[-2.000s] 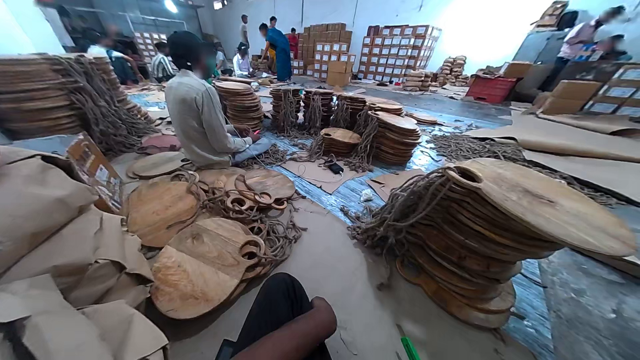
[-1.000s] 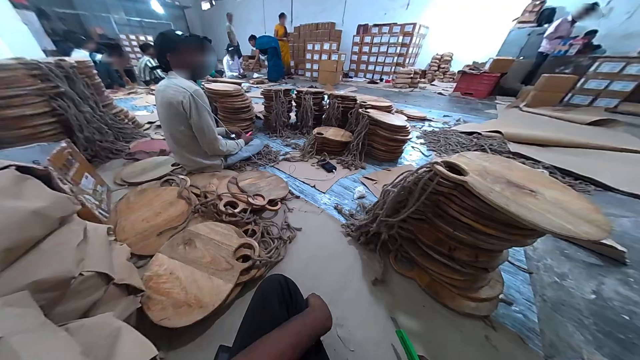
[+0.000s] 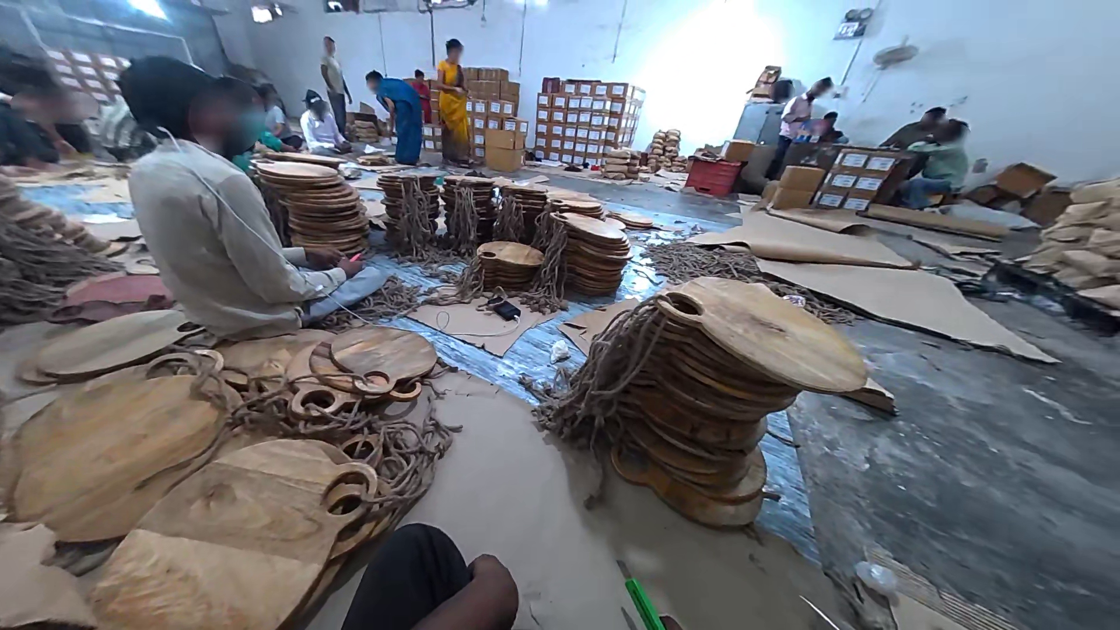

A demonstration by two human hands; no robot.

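Note:
A bare, rounded part of a limb shows beside my dark-clothed knee at the bottom edge; whether it is my left hand or another part is unclear. Just right of it lies a green-handled cutting tool with a metal tip. A fingertip of my right hand shows against its lower end; the rest of that hand is out of frame, so its grip is hidden. A tall stack of round wooden boards with handle holes stands ahead right, grey-brown cords hanging from it. More corded boards lie overlapping at the left.
A seated person works at the left, near several board stacks. Brown paper covers the floor before me. Cardboard cartons and other people are farther back. Paper sheets lie on the right.
The view has turned right, bringing more of the right side into sight. In the background, the person in yellow now stands apart from the bending person in blue.

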